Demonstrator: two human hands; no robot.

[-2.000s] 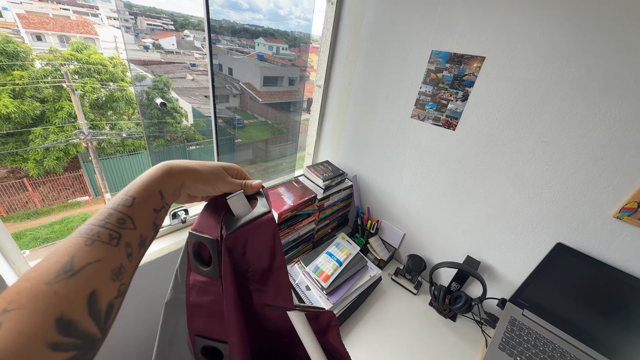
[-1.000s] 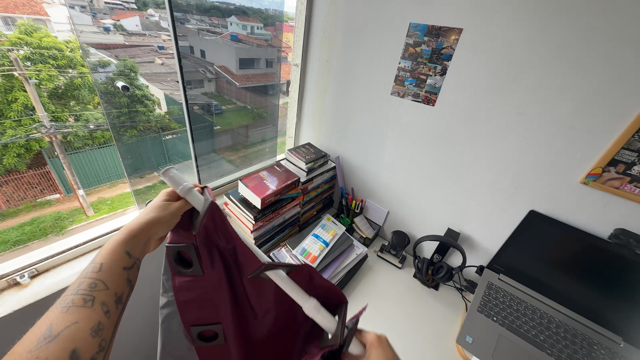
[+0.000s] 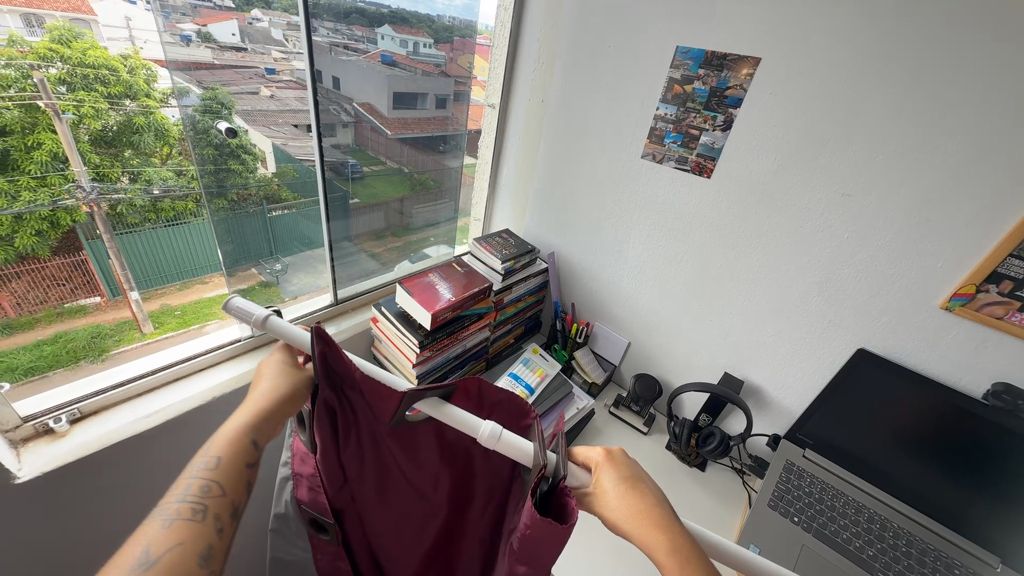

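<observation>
A white curtain rod runs slantwise from the window sill down to the lower right, threaded through some eyelets of a burgundy curtain. My left hand grips the curtain's top edge just below the rod's capped end. Near the lower right, my right hand is closed around the rod, beside bunched eyelets. Other eyelets hang off the rod along the curtain's left edge, below my left hand. Grey fabric shows behind the curtain at the left.
Stacked books stand by the window frame, with a highlighter pack and pens beside them. Headphones on a stand and an open laptop occupy the white desk at the right.
The rod now passes through more of the curtain and extends past my right hand. My right hand has moved onto the rod, and my left hand has moved from the rod's end to the curtain's edge.
</observation>
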